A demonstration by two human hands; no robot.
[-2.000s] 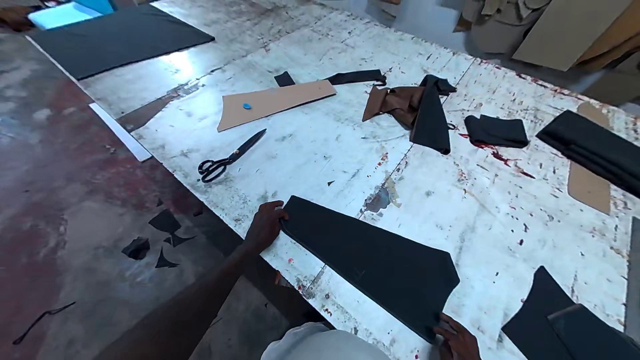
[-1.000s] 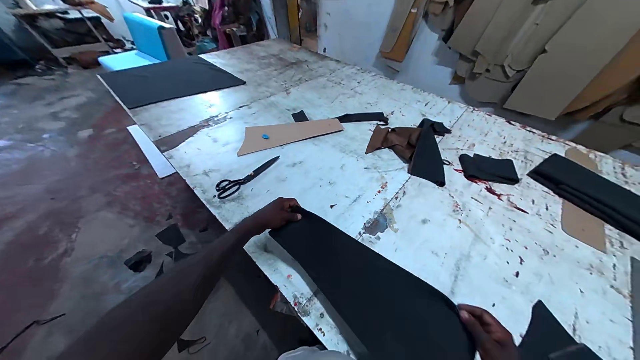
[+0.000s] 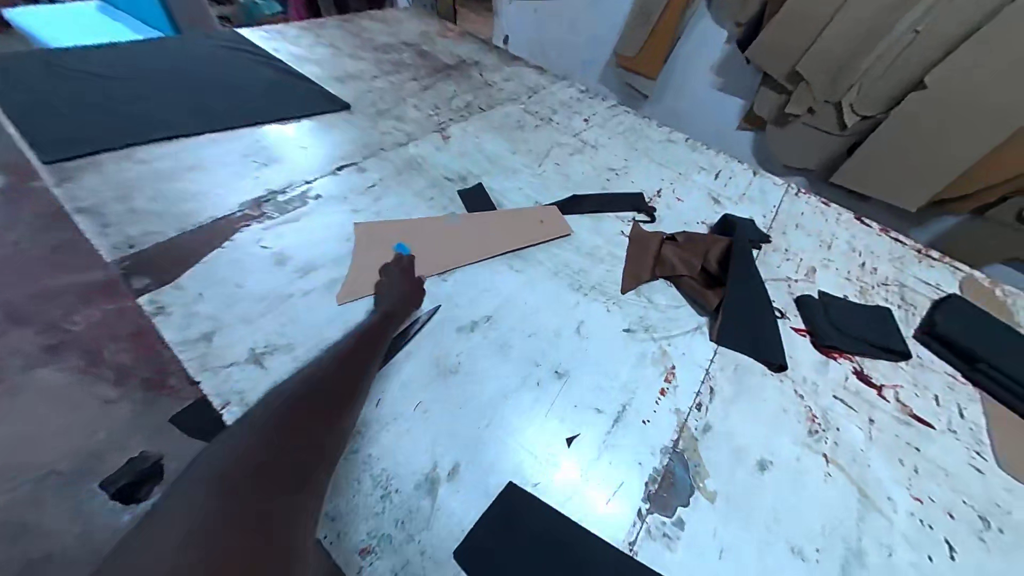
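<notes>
My left hand (image 3: 400,284) reaches over the near edge of a tan cardboard pattern piece (image 3: 472,240), its fingertips at a small blue piece (image 3: 402,249), possibly tailor's chalk. Whether the fingers grip it is not plain. Under my forearm lies a pair of scissors, only its dark blades (image 3: 412,334) showing. At the bottom edge a black fabric piece (image 3: 544,536) is partly in view. My right hand is out of view.
Black fabric strips (image 3: 604,203) lie behind the cardboard. To the right are brown material (image 3: 692,260) with black fabric, and folded black cloths (image 3: 856,326). A large black cloth (image 3: 160,88) covers the table's far left. Cardboard patterns (image 3: 864,72) hang at the wall.
My left hand has let go of the black fabric and moved forward to the blue piece on the cardboard. My right hand, earlier on the fabric, has left the view.
</notes>
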